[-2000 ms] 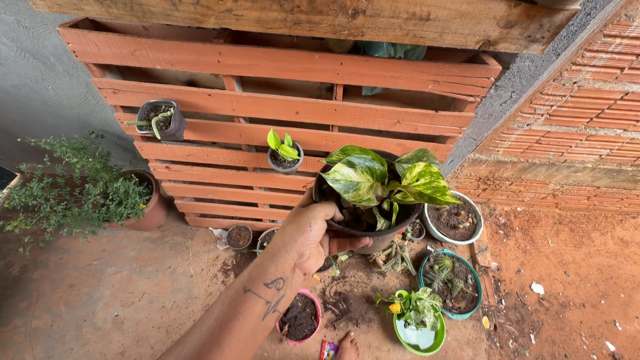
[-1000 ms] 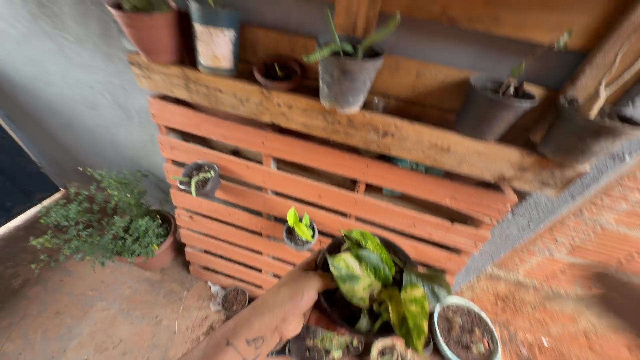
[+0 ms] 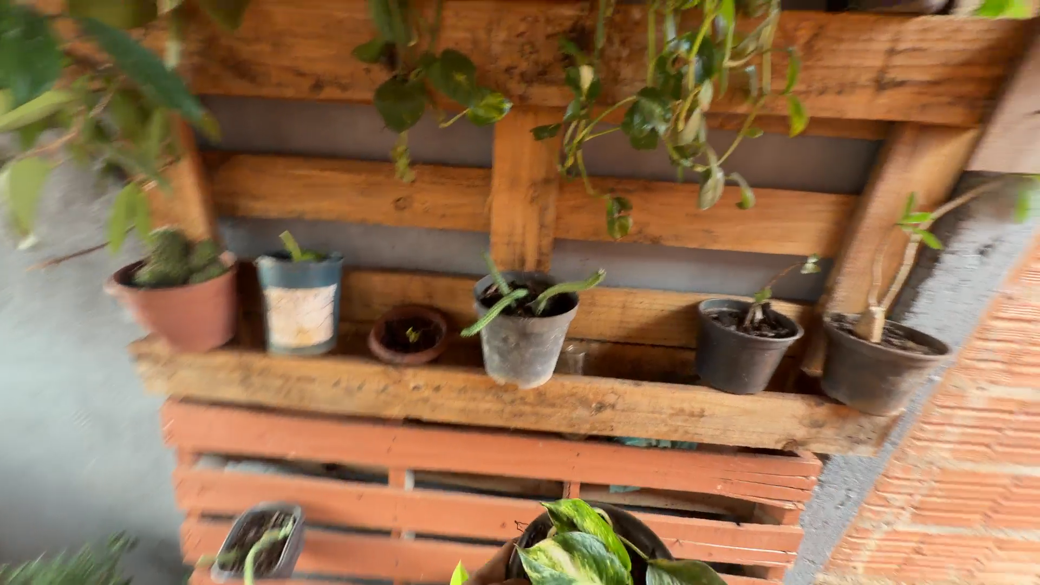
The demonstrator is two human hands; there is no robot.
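At the bottom edge, my left hand shows only in part, its fingers on the left rim of a dark pot. Variegated pothos leaves rise out of that pot. Behind and above it runs a wooden pallet shelf bearing a grey pot with cactus stems, a small brown bowl, a blue pot, a terracotta-coloured cactus pot and two dark pots, one left of the other. My right hand is out of view.
Trailing vines hang over the shelf from above. Large leaves reach in at the upper left. Below the shelf are orange-painted slats with a small square pot on them. A brick wall stands at the right.
The view has tilted up strongly, from floor and lower slats to the shelf. My left hand still holds the pothos pot, now low at the frame's bottom edge.
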